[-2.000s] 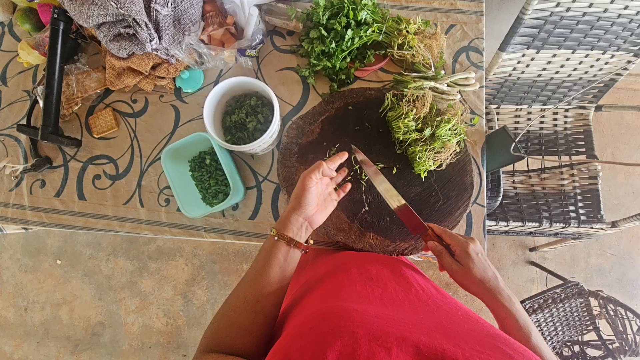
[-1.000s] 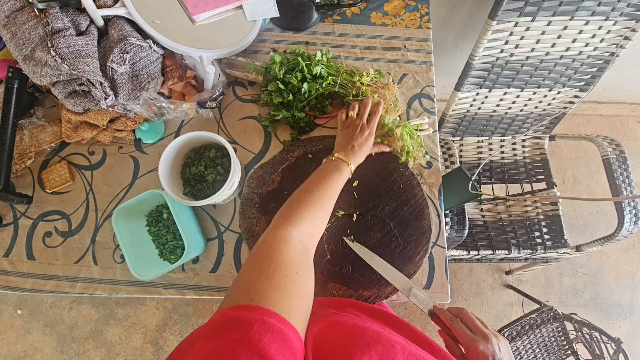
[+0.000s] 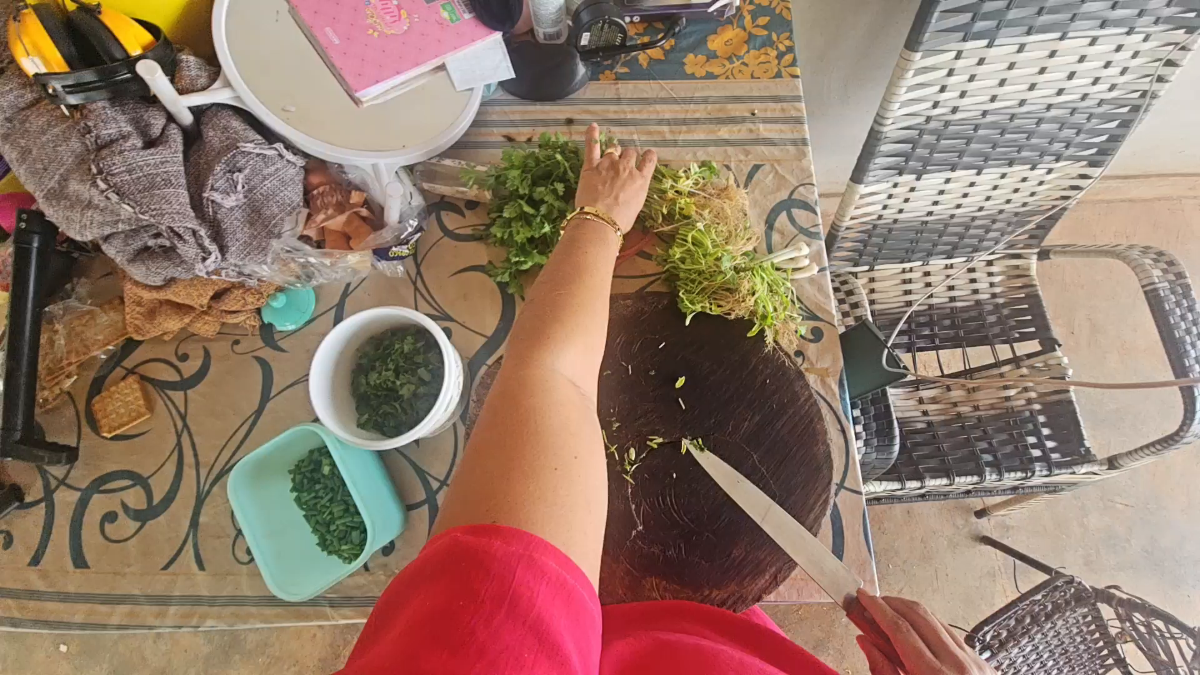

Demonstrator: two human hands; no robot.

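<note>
My left hand [image 3: 616,180] reaches over the far side of the table, fingers spread, at the right edge of a bunch of leafy green herbs [image 3: 532,202]; its palm side is hidden. Right of it lie pale green sprigs with roots [image 3: 717,258], overlapping the far rim of a round dark wooden chopping block [image 3: 741,403]. My right hand [image 3: 914,633] grips the red handle of a long kitchen knife [image 3: 783,525], its tip on the block by small green scraps [image 3: 647,450]. Chopped greens fill part of a white tub [image 3: 323,370] and a turquoise plastic container [image 3: 258,511].
A round white tray [image 3: 412,131] carries a pink notebook [image 3: 398,42]. Grey cloth [image 3: 131,197], a cracker [image 3: 121,407] and a black stand [image 3: 23,347] lie at the left. A woven chair [image 3: 984,328] stands beyond the table's right edge.
My left hand has moved from over the chopping block to the greens beyond it, and since one second ago slightly farther toward the leafy bunch. The knife stays in my right hand. The view has shifted.
</note>
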